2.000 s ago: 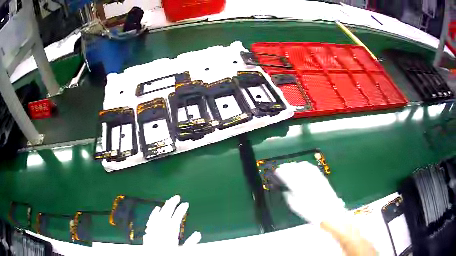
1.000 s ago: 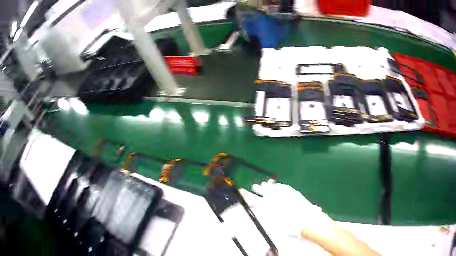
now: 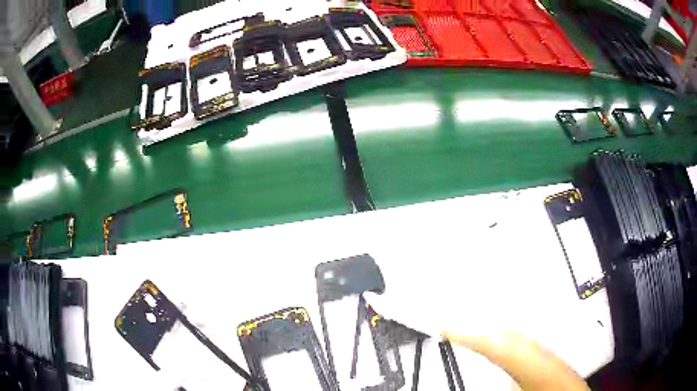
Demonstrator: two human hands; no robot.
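Note:
Several black phone middle frames with gold-orange marks lie or are held over the white ledge. A tilted one (image 3: 145, 319) is at the left, an upright one (image 3: 279, 336) beside it, and a plain dark-topped one (image 3: 349, 278) near the centre. My right hand (image 3: 425, 357) comes in from the lower right; its white glove blends into the ledge and covers part of an angled frame (image 3: 399, 333), which it appears to grip. My left hand, perhaps at the tilted frame (image 3: 170, 357), is hard to separate from the white; its grip is unclear.
Packed black frames stand at the right (image 3: 649, 282) and left (image 3: 34, 321). A single frame (image 3: 577, 240) lies beside the right pack. Beyond the green belt (image 3: 428, 141) are a white tray (image 3: 267, 88) with frame groups and a red tray (image 3: 489, 34). More frames lie on the belt.
The view has swung back right and down. Several frames now show over the ledge, where one was seen at my right hand before. Fewer frames show on the belt's left part.

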